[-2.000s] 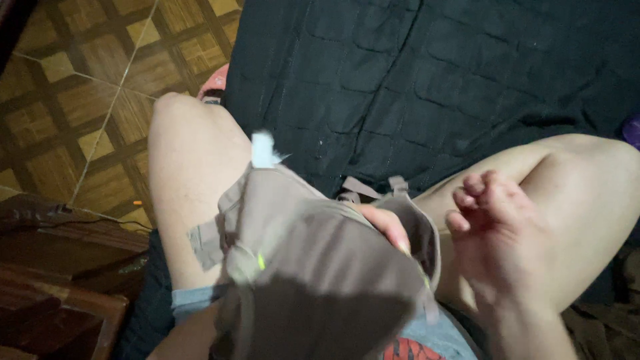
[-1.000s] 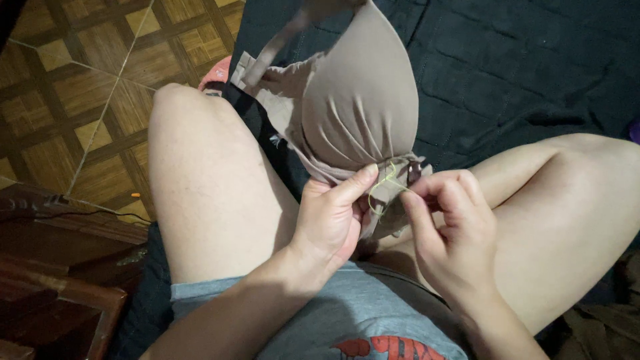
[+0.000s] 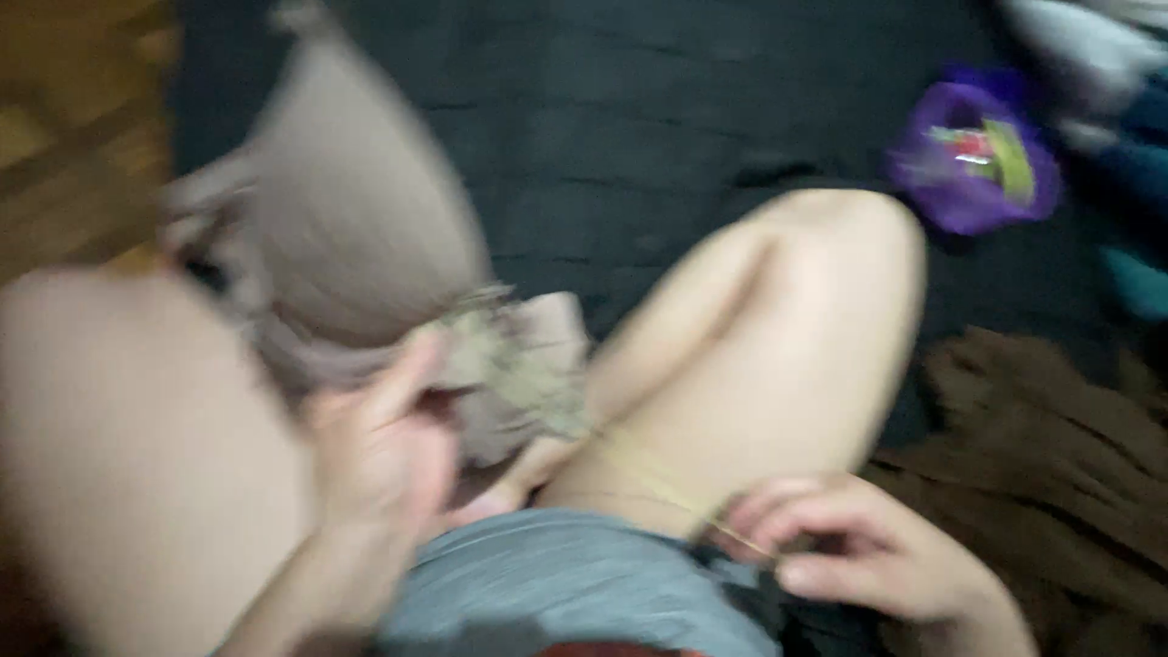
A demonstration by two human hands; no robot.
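Note:
A taupe bra (image 3: 365, 201) lies between my legs, one cup upright and its lower edge bunched. My left hand (image 3: 392, 438) grips that edge, the thumb on top of the fabric. From the bunched part a pale yellow thread (image 3: 657, 474) runs taut down to the right. My right hand (image 3: 839, 547) pinches the thread between thumb and fingers, low at the right. Blur hides whether a needle is in its fingertips.
Dark quilted cloth (image 3: 593, 137) spreads under my legs. Past my right knee sits a purple container (image 3: 976, 164) with small coloured things in it. Brown cloth (image 3: 1040, 456) lies at the right, and tiled floor (image 3: 82, 137) shows at the left.
My right hand has moved away from the bra to the lower right, drawing out the thread. My left hand stays at the bra's edge. The view has swung to the right.

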